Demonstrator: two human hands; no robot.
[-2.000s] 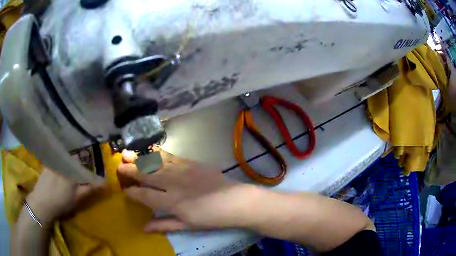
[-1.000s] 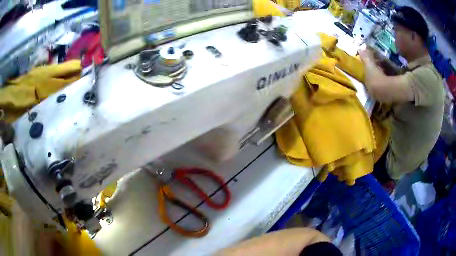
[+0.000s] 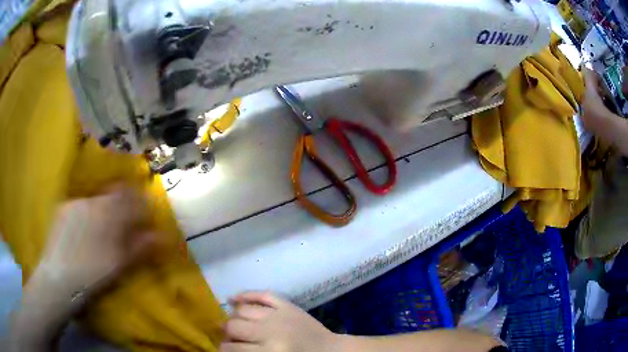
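Mustard-yellow fabric (image 3: 148, 295) lies bunched left of the needle and hangs toward the table's front edge. The white sewing machine (image 3: 310, 41) marked QINLIN stands over the table, its needle area lit. My left hand (image 3: 103, 234) is blurred and lies on the fabric; whether its fingers grip the cloth cannot be told. My right hand (image 3: 265, 323) is at the table's front edge beside the fabric, fingers curled at its border; a grip is not clear. A small bright yellow piece (image 3: 222, 125) lies behind the needle.
Scissors with one orange and one red handle (image 3: 344, 172) lie under the arm. More yellow pieces (image 3: 537, 130) hang over the table's right end. Blue plastic crates (image 3: 537, 275) stand below the table. Another person's arm (image 3: 602, 113) shows at the right edge.
The view has swung back down and left from the neighbouring worker. Compared with two seconds ago, my right hand has left the needle area for the table's front edge, and the fabric has shifted.
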